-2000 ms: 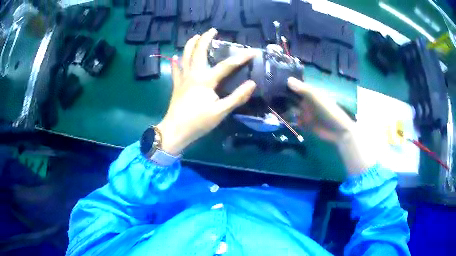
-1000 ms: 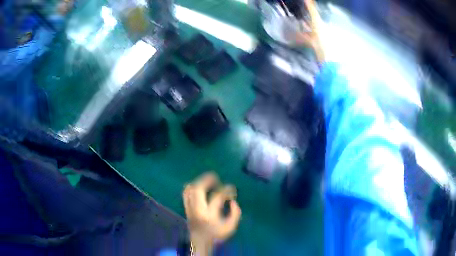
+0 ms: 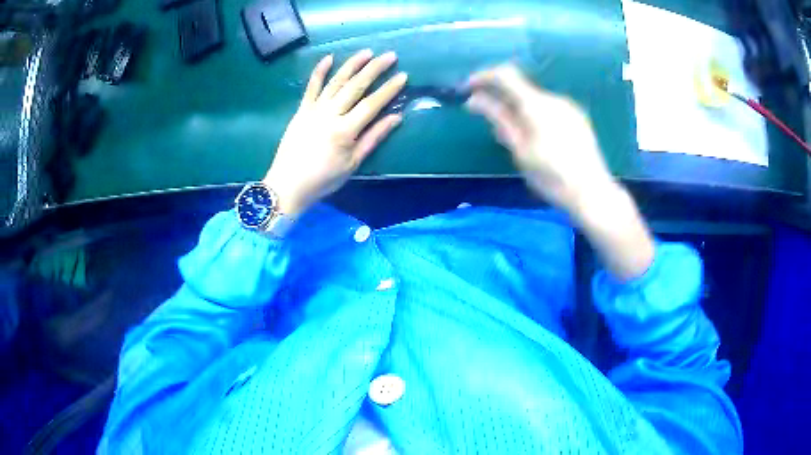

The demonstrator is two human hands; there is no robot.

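Note:
A low dark part [image 3: 436,92] lies on the green bench between my hands, with a small pale glinting piece [image 3: 423,104] at its front. My left hand [image 3: 342,124] is flat with fingers spread, its fingertips at the left end of the dark part. My right hand [image 3: 533,129] is blurred, its fingers bent together at the right end of the part. Whether the right fingers grip it, I cannot tell.
Two flat black covers [image 3: 274,27] lie at the back left, with dark shells [image 3: 107,53] further left. At right, a white sheet [image 3: 689,115] bears a yellow patch [image 3: 717,82] and a red-handled stick [image 3: 769,117]. The bench's front edge [image 3: 427,178] runs near my smock.
The black module with wires is gone from my hands. The view swung left across the bench and came back lower. Both hands are now at the low dark part.

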